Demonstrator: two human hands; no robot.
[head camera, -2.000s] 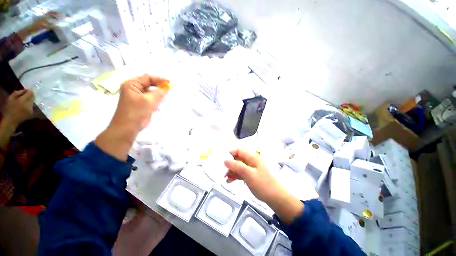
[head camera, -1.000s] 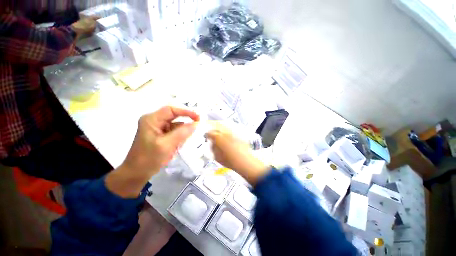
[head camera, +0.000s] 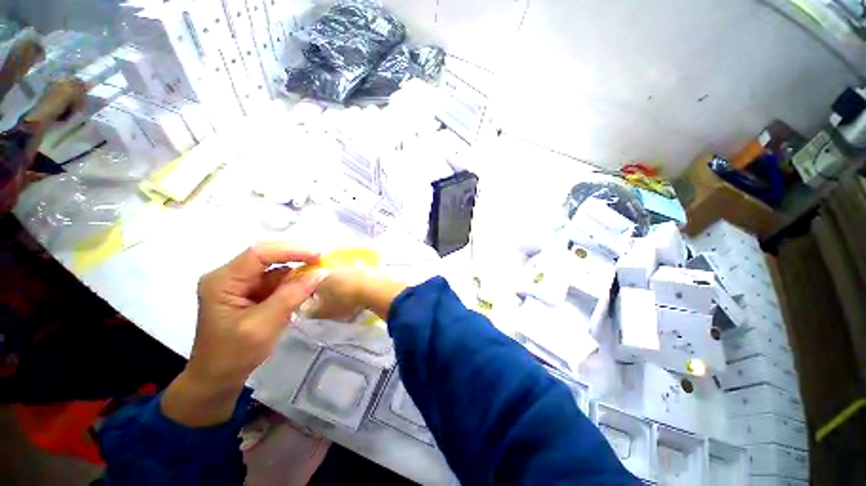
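Note:
My left hand (head camera: 233, 318) is left of centre, its thumb and fingers pinched on a yellow-orange strip (head camera: 349, 258). My right hand (head camera: 344, 290) meets its fingertips; what the right fingers hold is hidden. Something pale is between the hands, too washed out to name. Below them, an open white box base (head camera: 340, 387) at the table's front edge holds a rounded white case. Another box base with a case (head camera: 404, 408) is partly covered by my right sleeve. More open box bases (head camera: 676, 454) stand in a row at the lower right.
A dark-screened device (head camera: 452, 213) stands upright behind my hands. White boxes (head camera: 638, 319) lie jumbled at right, with stacked boxes (head camera: 760, 380) beyond. A black plastic bag (head camera: 356, 52) lies at the back wall. Another person's hands (head camera: 59, 99) are at the far left. A yellow packet (head camera: 180, 173) lies left.
My right hand was apart from the left two seconds ago and is now against its fingertips. The camera view has shifted; more open bases show at lower right.

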